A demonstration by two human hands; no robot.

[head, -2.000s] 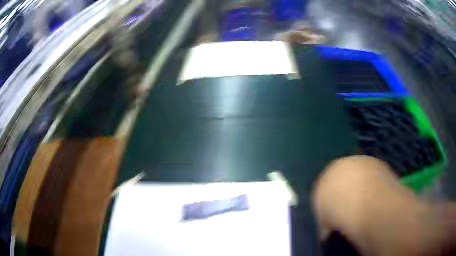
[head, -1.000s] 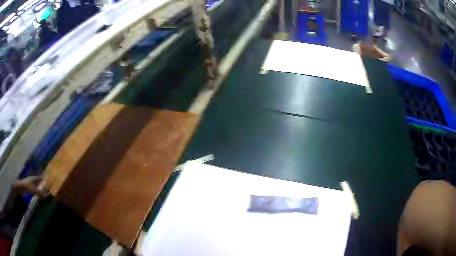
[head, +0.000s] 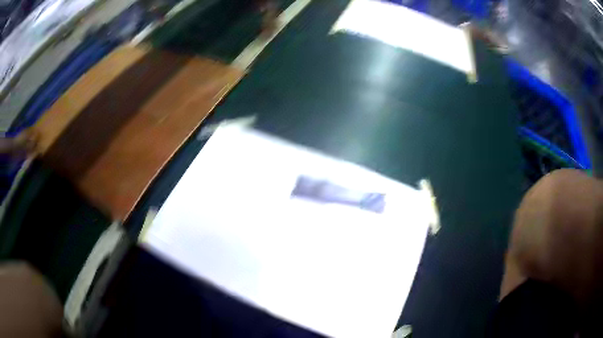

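Observation:
A soft grey-blue strip (head: 338,193) lies flat on a white paper sheet (head: 278,244), towards its upper right part. The sheet is held by cream tape at its corners and lies tilted in view on the dark green bench top. Blurred, rounded bare parts of my arms show at the right edge and the bottom left corner, with dark cloth below the right one. They look like bent elbows. Neither of my hands can be made out. Nothing is seen touching the strip or the paper. The view is blurred.
A brown board (head: 142,125) lies left of the paper, with a blurred hand-like shape at its left edge. A second white sheet (head: 410,33) lies farther along the bench. A blue crate (head: 572,122) with dark contents stands at the right.
The view has swung and tilted down, so the paper and strip sit higher in the picture. A bare rounded arm part now shows at bottom left. The strip stays on the paper.

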